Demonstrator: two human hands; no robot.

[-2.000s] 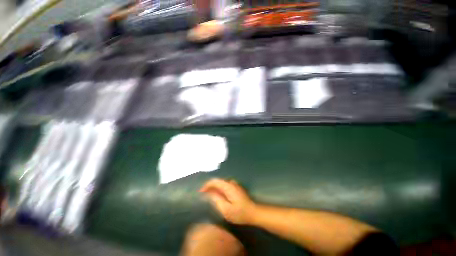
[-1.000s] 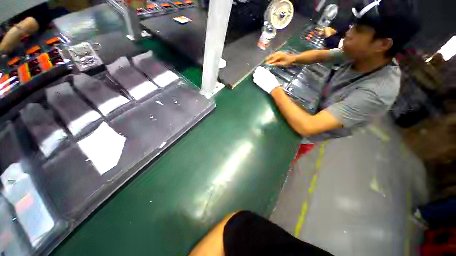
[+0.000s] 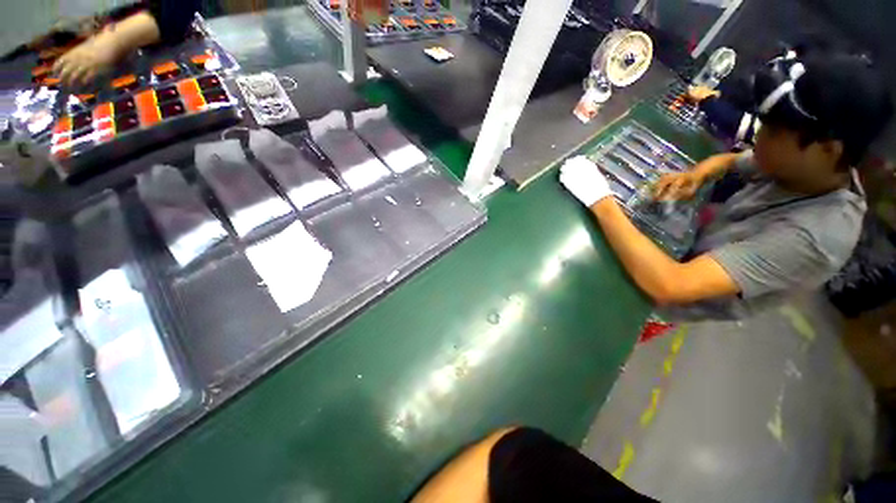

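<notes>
My right forearm [image 3: 462, 476] and its black sleeve show at the bottom edge; the hand is cut off by the frame. My left hand is not in view. The green bench [image 3: 472, 363] runs diagonally in front of me. A rear tray [image 3: 344, 285] lies along its left side, with several grey and white sleeved items in its back row. A loose white sheet [image 3: 290, 265] lies on this tray. Another tray at the lower left holds white sleeves [image 3: 128, 359].
A neighbouring worker in a grey shirt [image 3: 776, 246], one hand white-gloved, works over a clear tray [image 3: 644, 172]. A white post [image 3: 516, 98] stands behind the bench. A pale reel [image 3: 622, 57] and a tray of orange-and-black parts [image 3: 147, 108] are farther back. Another person's arm reaches in at upper left.
The view has swung right from the bench front, then slightly back left since a second ago. My right hand has left the picture. The neighbour's bare hand has moved over their tray.
</notes>
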